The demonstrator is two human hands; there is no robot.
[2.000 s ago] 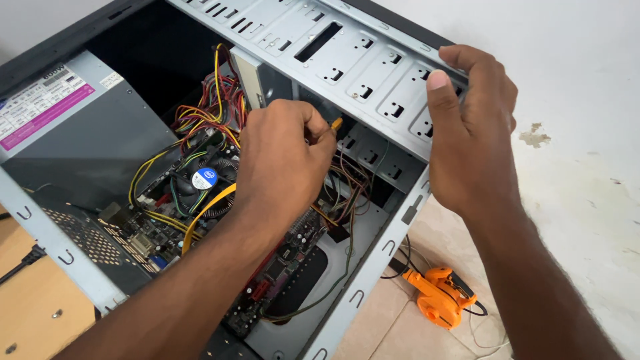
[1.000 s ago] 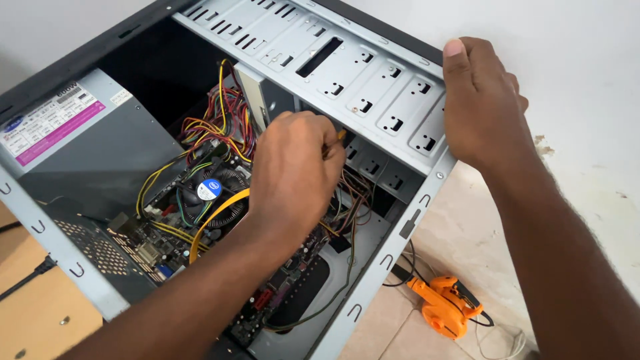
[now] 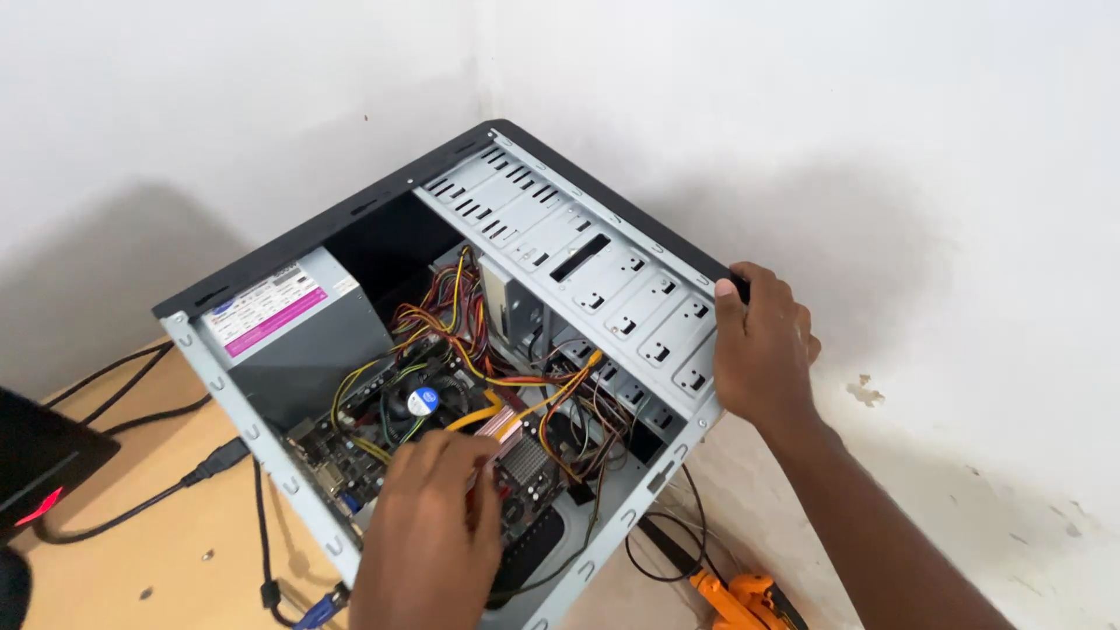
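Note:
An open desktop computer case (image 3: 560, 254) lies tilted with its inside showing. My right hand (image 3: 766, 341) grips the case's front edge at the right, thumb on the metal drive bay frame. My left hand (image 3: 437, 516) hovers over the motherboard (image 3: 529, 464), below the CPU fan (image 3: 423, 401); its fingertips are partly hidden, so whether they hold anything is unclear. Beside it a yellow SATA cable (image 3: 477, 418) runs over the board, and a yellow cable end (image 3: 596, 358) shows by the drive bays. Bundled power wires (image 3: 455, 324) spread from near the power supply (image 3: 306, 341).
The case rests partly on a wooden table (image 3: 166, 472) with black power cables (image 3: 144, 516) and a blue video connector (image 3: 322, 610). A black device (image 3: 52, 464) with a red light sits at left. An orange blower (image 3: 744, 599) lies below on the right. White walls stand behind.
My left hand has moved from beside the drive bays down toward the motherboard's lower left. My right hand still grips the case edge. The view has shifted to show more wall and table.

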